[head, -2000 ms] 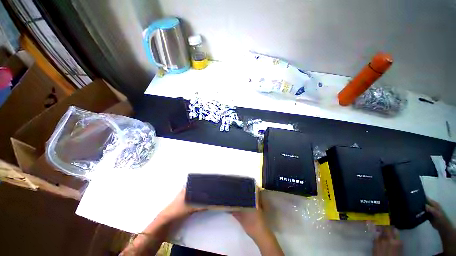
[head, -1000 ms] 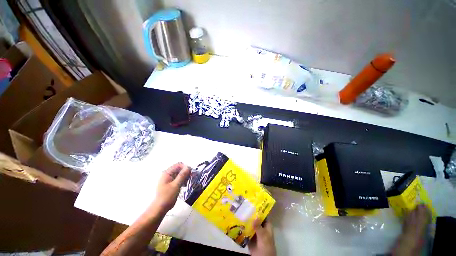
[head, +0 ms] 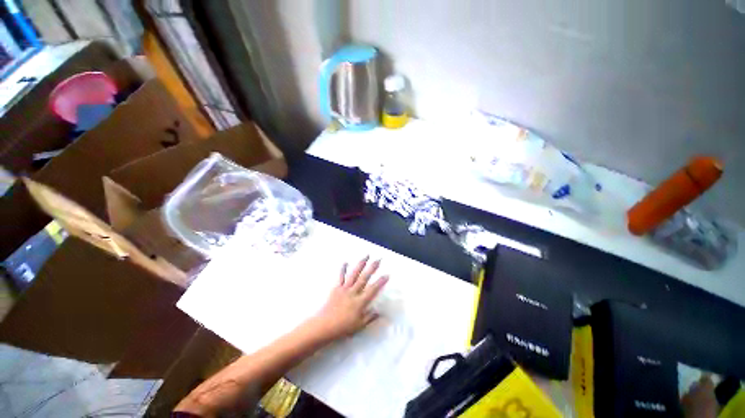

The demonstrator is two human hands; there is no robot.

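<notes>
My left hand point(head: 351, 302) lies on the white bench top with its fingers spread and holds nothing. A faint shiny patch, perhaps clear film, shows beside it. A yellow outer sleeve with a black hang tab point(head: 510, 398) is cut off by the bottom edge, right of my left hand. My right hand is not in view. Black boxes with yellow edges point(head: 527, 314) stand right of centre, and another black box point(head: 641, 363) is farther right.
An open bag of cables point(head: 274, 220) is at left by brown cartons point(head: 192, 175). Loose charging cables point(head: 404, 200) and a dark phone point(head: 349, 196) lie on the black strip. A kettle point(head: 354, 90), jar point(head: 394, 102) and orange flask point(head: 674, 196) are by the wall. Another person's hand point(head: 699, 400) is at lower right.
The view has turned left, shifting the bench rightwards and downwards. The yellow sleeve has moved from between my hands to the bottom edge. My left hand now lies flat; my right hand has left view.
</notes>
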